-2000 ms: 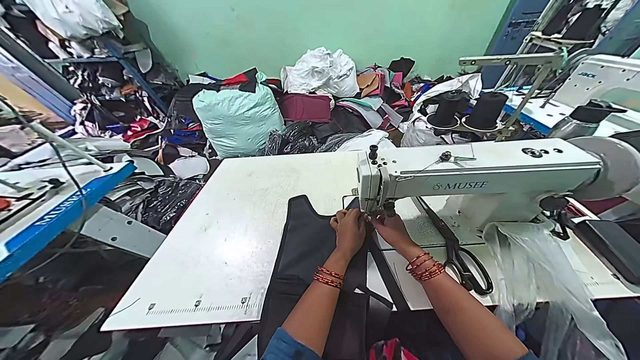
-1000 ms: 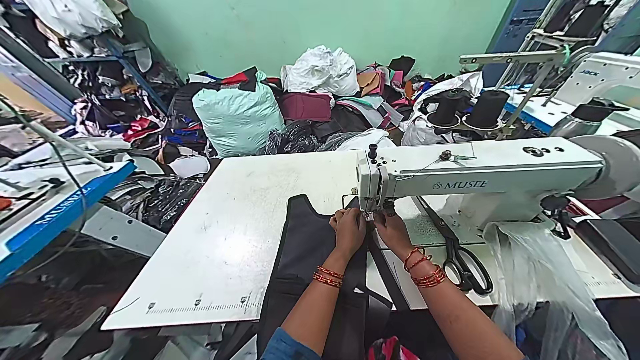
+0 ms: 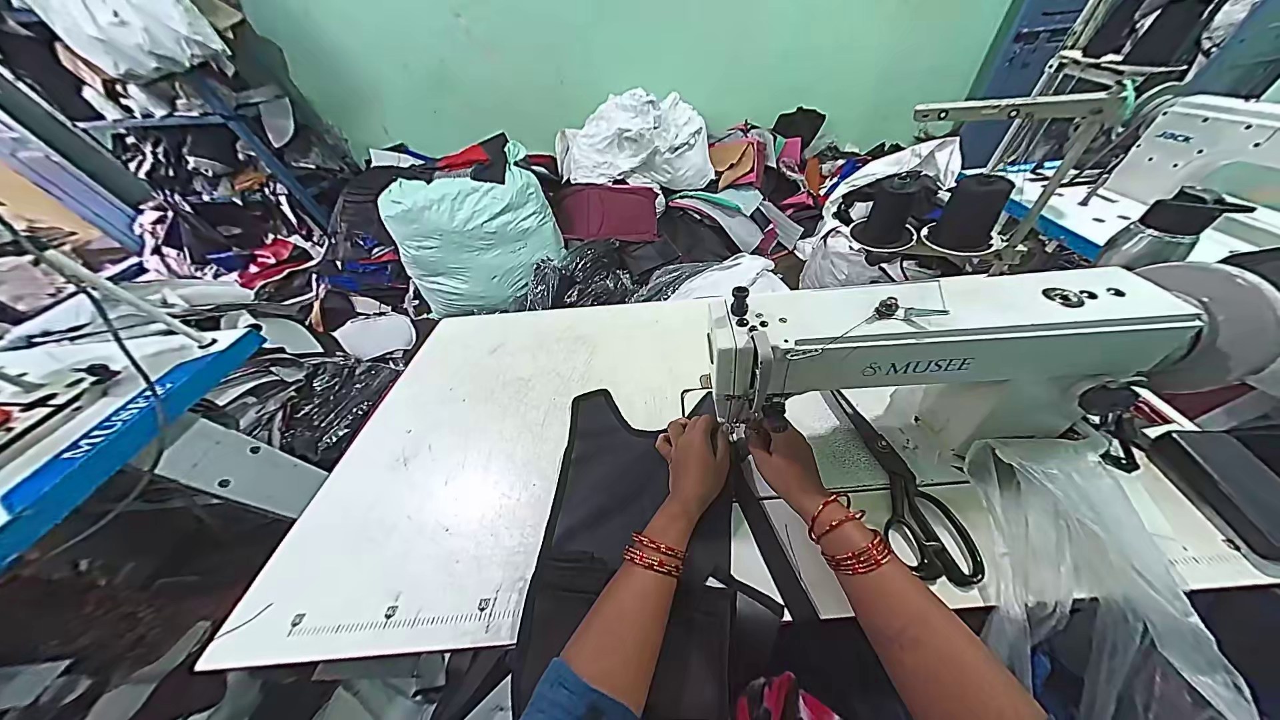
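Observation:
A white Musee sewing machine (image 3: pixel 960 345) stands on a white sewing table (image 3: pixel 400 500). Black fabric (image 3: pixel 620 520) lies under its needle end and hangs over the front edge. My left hand (image 3: pixel 697 460) holds the fabric just left of the presser foot (image 3: pixel 738 430), fingers bent. On the other side, close to the foot, my right hand (image 3: pixel 787 465) has its fingertips on a narrow black strip (image 3: pixel 775 550) that runs down toward the front edge. The fingertips of both hands are partly hidden by the needle area.
Black-handled scissors (image 3: pixel 915 510) lie right of my right hand, beside a clear plastic bag (image 3: pixel 1080 540) draped over the edge. Two black thread cones (image 3: pixel 965 212) stand behind the machine. Bags and fabric scraps are heaped behind the table. Another machine table (image 3: pixel 130 430) is at the left.

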